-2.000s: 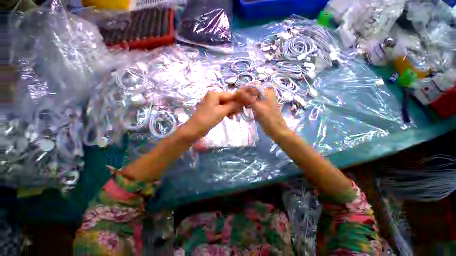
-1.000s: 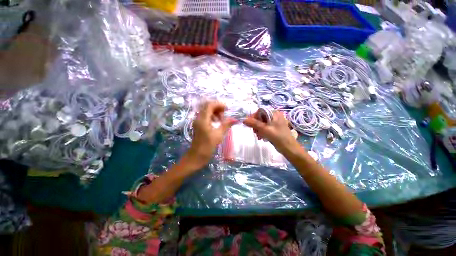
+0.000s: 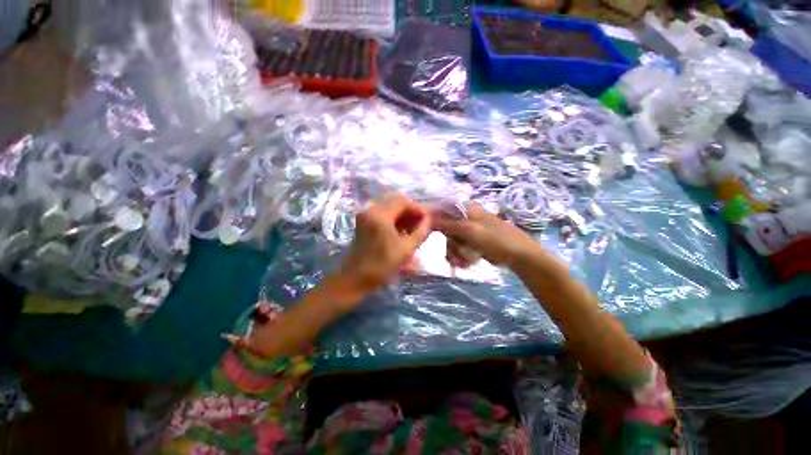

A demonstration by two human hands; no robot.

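Note:
My left hand has its thumb and fingers pinched together, apparently on the edge of a small clear bag that barely shows. My right hand touches or nearly touches it, palm down, with a coiled cable at its fingers; blur hides the exact grip. The stack of empty bags lies just below the hands, partly covered by them. Loose coiled cables lie in a pile beyond my right hand. A shiny heap of bagged cables lies beyond my left hand.
Clear plastic sheet covers the bench. Big bags of cables stand far left. A red tray, dark plastic bag and blue tray are at the back. White bottles are at right.
Since one second ago the view has shifted slightly. My hands have come together over the stack and cover more of it. The coil now shows less clearly at my right fingers.

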